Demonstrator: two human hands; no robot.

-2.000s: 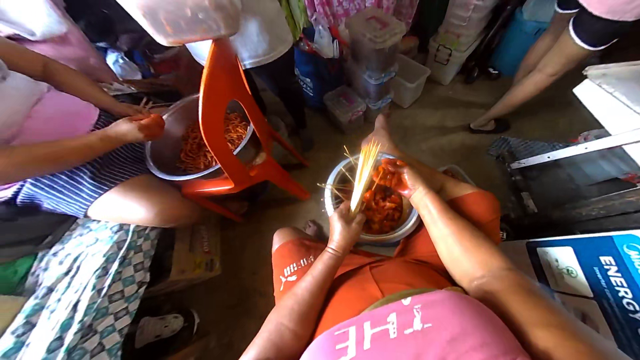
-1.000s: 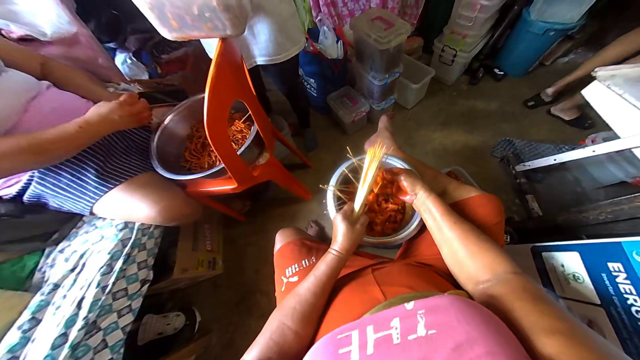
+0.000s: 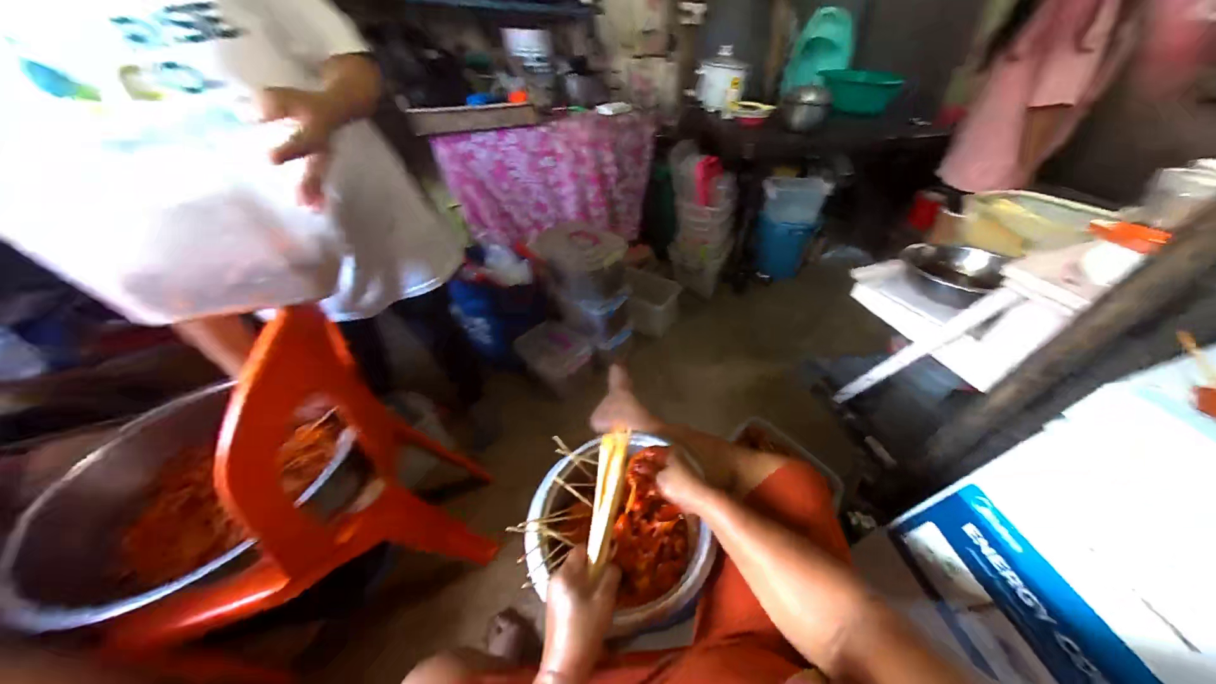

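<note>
My left hand [image 3: 579,594] is closed around a bundle of thin bamboo skewers [image 3: 608,489], which points up over a round metal basin [image 3: 701,560] between my legs. Red marinated meat pieces [image 3: 655,541] fill much of the basin. On the basin's left side, several loaded skewers [image 3: 560,522] lie with their bare ends sticking out past the rim. My right hand [image 3: 679,480] reaches into the basin from the right, its fingertips at the meat; whether they grip a piece cannot be told.
An orange plastic chair [image 3: 275,465] stands at the left, beside a large metal basin [image 3: 57,608] of orange-red food. A person [image 3: 285,142] stands behind it. Plastic containers [image 3: 579,285] are stacked ahead. At the right are a white table [image 3: 926,318] with a metal bowl and a printed box [image 3: 1007,579].
The view has swung up and shows more of the room. My left hand still holds the skewer bundle, and my right hand remains at the basin.
</note>
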